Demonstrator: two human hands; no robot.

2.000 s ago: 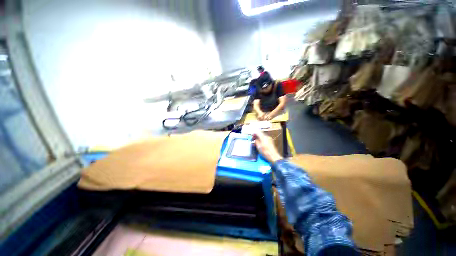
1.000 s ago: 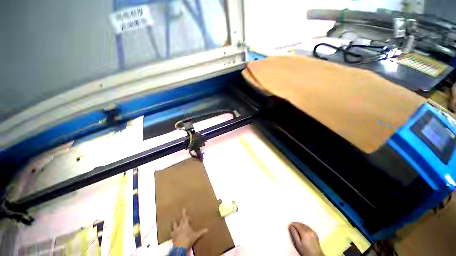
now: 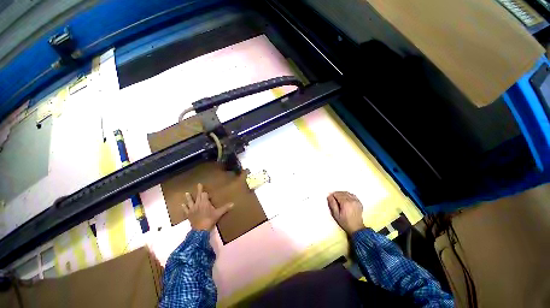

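Observation:
A brown panel (image 3: 241, 210) lies flat on the pink-white board (image 3: 289, 237). The black gantry beam (image 3: 145, 165) crosses over it, with the laser head (image 3: 228, 157) above the panel. A small yellowish block (image 3: 258, 178) touches or sits close by the panel's right edge. My left hand (image 3: 202, 210) lies on the panel's lower part with fingers spread, holding nothing. My right hand (image 3: 345, 209) rests on the board right of the panel, fingers curled in; nothing shows in it.
A blue taped strip (image 3: 123, 150) lies left of the panel. Brown panel stacks lie at lower left (image 3: 114, 280) and right (image 3: 506, 246). A tan sheet (image 3: 464, 48) drapes over the machine's right shoulder. A cable chain (image 3: 247, 90) runs along the beam.
The view has tilted down to the bed. The gantry and head have moved toward me, now crossing the panel. My left hand stays spread on the panel; my right hand stays on the board.

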